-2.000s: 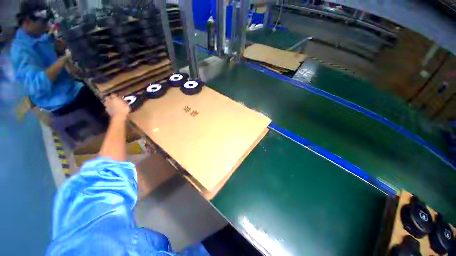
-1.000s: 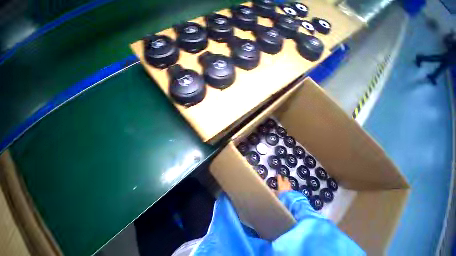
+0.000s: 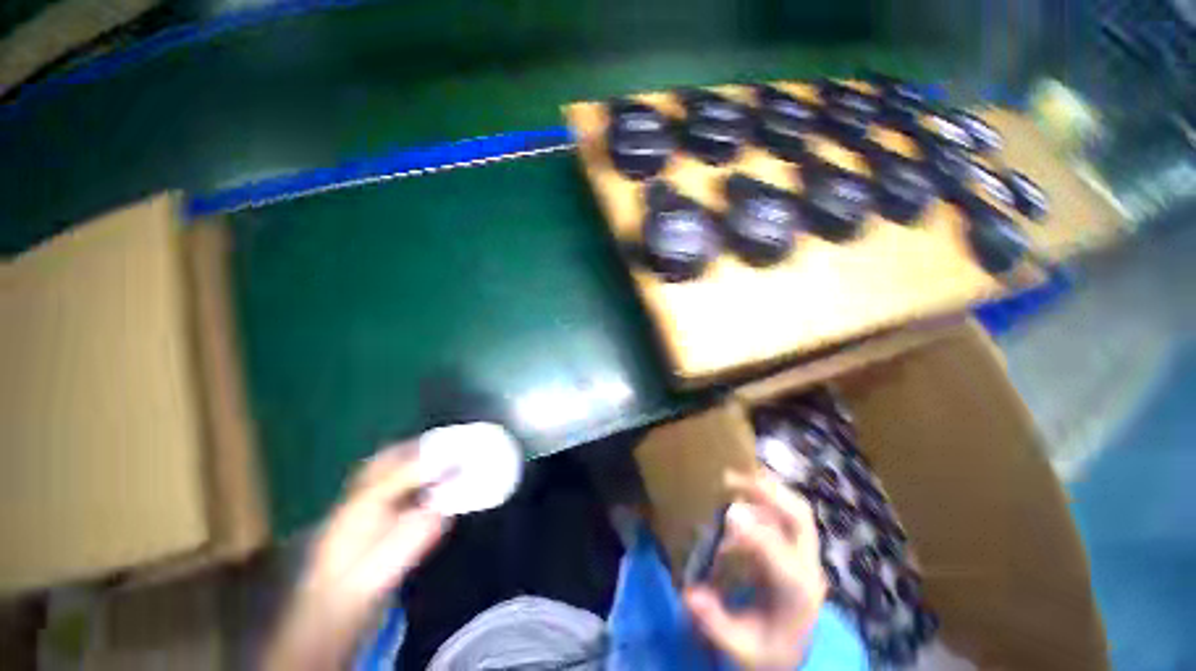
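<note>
My left hand (image 3: pixel 374 531), blurred at lower left, holds a round housing (image 3: pixel 470 468) by its side, with the white face turned up. My right hand (image 3: pixel 774 564), also blurred, is in front of the parts carton and pinches a small dark disc (image 3: pixel 706 547), which looks like a logo cap seen nearly edge-on. The hands are apart. The parts carton (image 3: pixel 984 485) at lower right holds rows of small black logo caps (image 3: pixel 859 524), partly hidden by my right hand.
Rows of black finished units (image 3: pixel 763 220) stand on the right cardboard sheet (image 3: pixel 787 308), with white-faced round pieces at its far right. Another cardboard stack (image 3: pixel 99 393) lies at left on the green work surface (image 3: pixel 420 302).
The view has swung left. My right hand has come up from the caps in the carton and now holds a dark disc. My left hand has come into view with a white-faced housing.
</note>
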